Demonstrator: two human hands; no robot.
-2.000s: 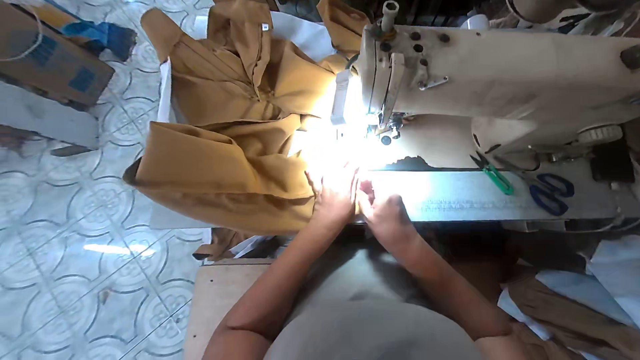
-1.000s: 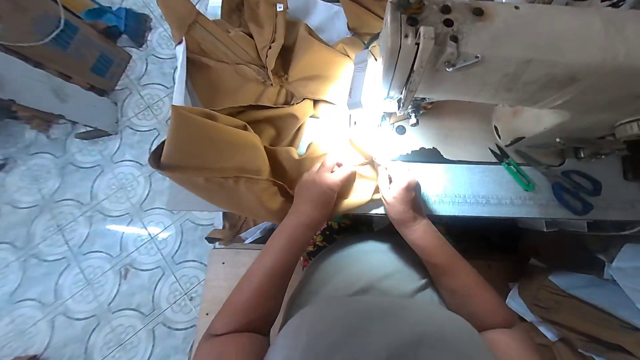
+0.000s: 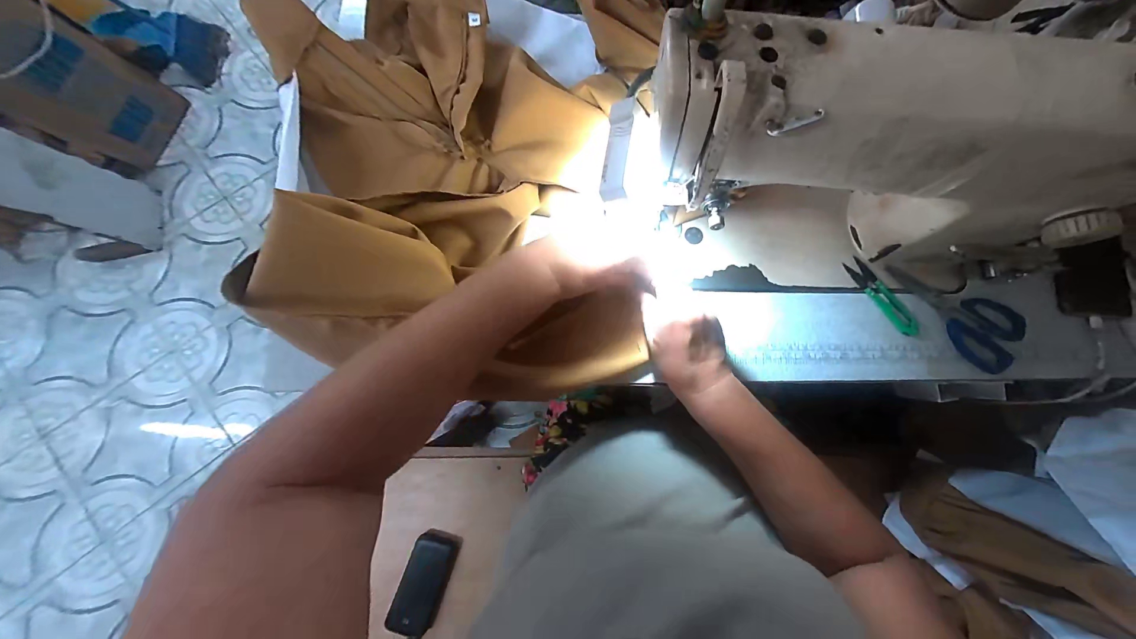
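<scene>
A mustard-brown fabric garment (image 3: 355, 266) lies bunched over the left of the sewing table, its near part hanging at the front edge. My left hand (image 3: 590, 266) reaches across it to the fabric's right edge, left of and nearer than the needle area of the sewing machine (image 3: 887, 106); glare washes out its fingers. My right hand (image 3: 688, 346) is at the same fabric edge by the table front, its fingers curled against the cloth. The two hands are close together. Strong lamp light hides the presser foot and the fingertips.
Green-handled thread snips (image 3: 892, 306) and blue-handled scissors (image 3: 985, 337) lie on the table at right, beyond a printed ruler scale (image 3: 834, 355). A black phone (image 3: 423, 581) rests on the wooden bench (image 3: 479, 532). A cardboard box (image 3: 89, 89) stands at upper left; more cloth (image 3: 994, 532) lies lower right.
My left hand has moved forward and to the right, its forearm now crossing over the garment. The right hand stays at the fabric's edge. The phone on the bench has come into sight.
</scene>
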